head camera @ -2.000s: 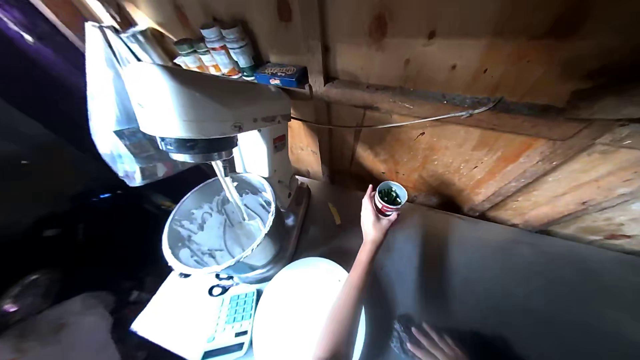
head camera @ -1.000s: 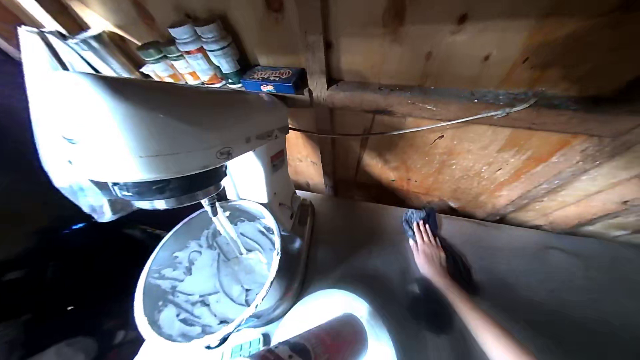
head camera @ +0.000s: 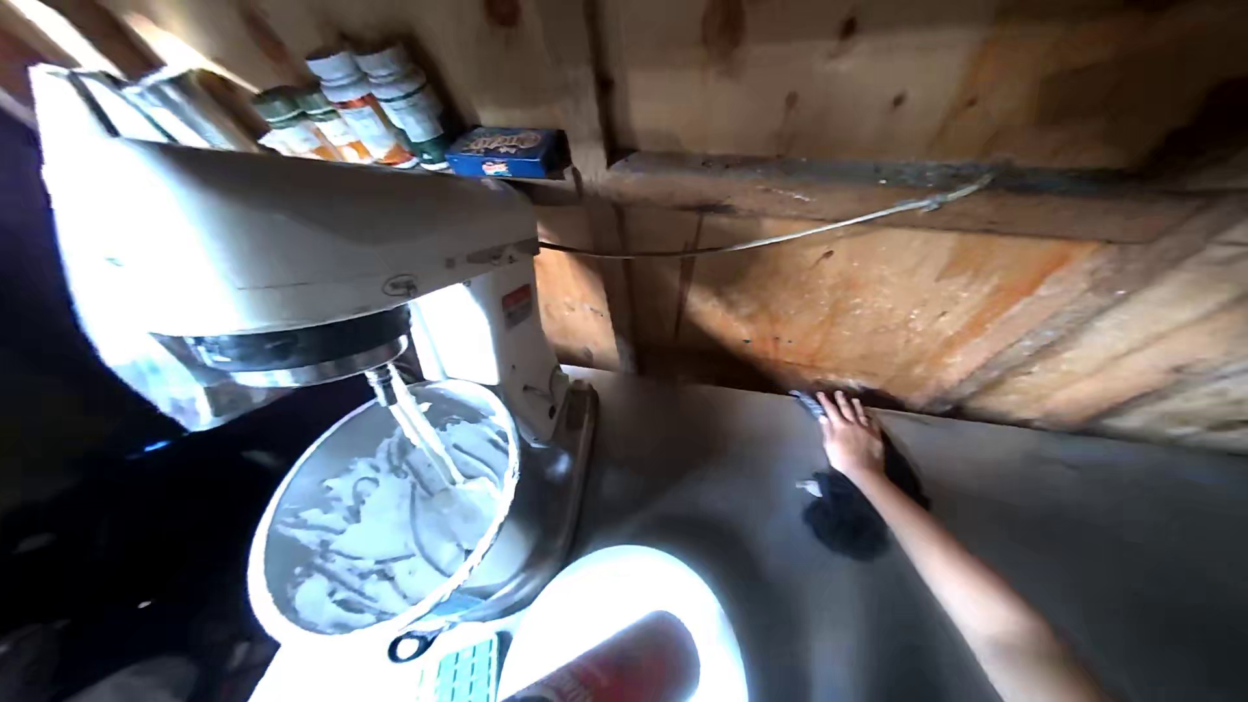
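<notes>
My right hand (head camera: 854, 436) lies palm down on a dark cloth (head camera: 808, 403) at the back of the dark tabletop, close to the wooden wall. Its fingers are slightly spread over the cloth, which mostly hides beneath them. My left hand is out of sight. A red cylinder bearing writing (head camera: 624, 667) shows at the bottom edge, over a round white lid or plate (head camera: 682, 575); what supports it is hidden. To the left, a white stand mixer (head camera: 370, 234) has its beater (head camera: 424, 429) down in a metal bowl (head camera: 292, 507) of white creamy mixture (head camera: 361, 546).
A calculator (head camera: 466, 673) and scissors handles (head camera: 411, 645) lie below the bowl. Behind the mixer, several bottles (head camera: 366, 107) and a blue box (head camera: 507, 153) stand on a ledge. A cable (head camera: 780, 237) runs along the wall. A plastic bag (head camera: 127, 322) hangs at left.
My right hand has moved with the cloth from the near tabletop back to the wall. My left hand, earlier holding a small container with green contents, has left the view. The red cylinder has appeared.
</notes>
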